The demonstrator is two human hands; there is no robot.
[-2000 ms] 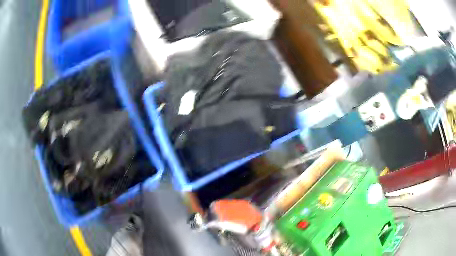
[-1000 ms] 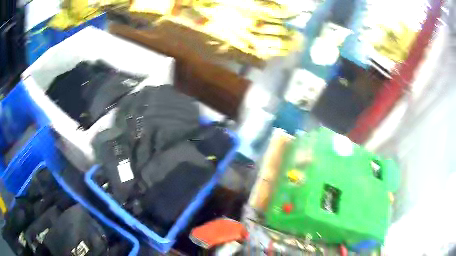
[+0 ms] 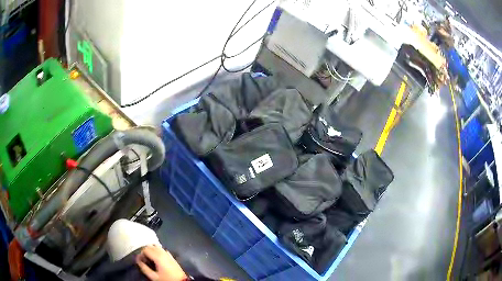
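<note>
A blue plastic bin (image 3: 220,222) stands on the floor in the middle of the view. It is heaped with several black bags (image 3: 258,156), some with small white labels. My right hand (image 3: 158,264) is at the bottom edge, beside a pale rounded thing (image 3: 129,239) and dark cloth. Its fingers are bent and partly cut off or hidden, so I cannot tell if it holds anything. It is left of the bin and does not touch it. My left hand is not in view.
A green metal box (image 3: 47,137) stands at the left, with a grey hose (image 3: 77,184) curving beside it. Black cables (image 3: 223,56) hang by the white wall. Grey boxes and a white unit (image 3: 363,55) stand behind the bin. Yellow lines (image 3: 389,123) mark the grey floor at the right.
The view has swung right, from the bins beside the green box to a blue bin of black bags. The green box now lies at the left. My right hand has come into view.
</note>
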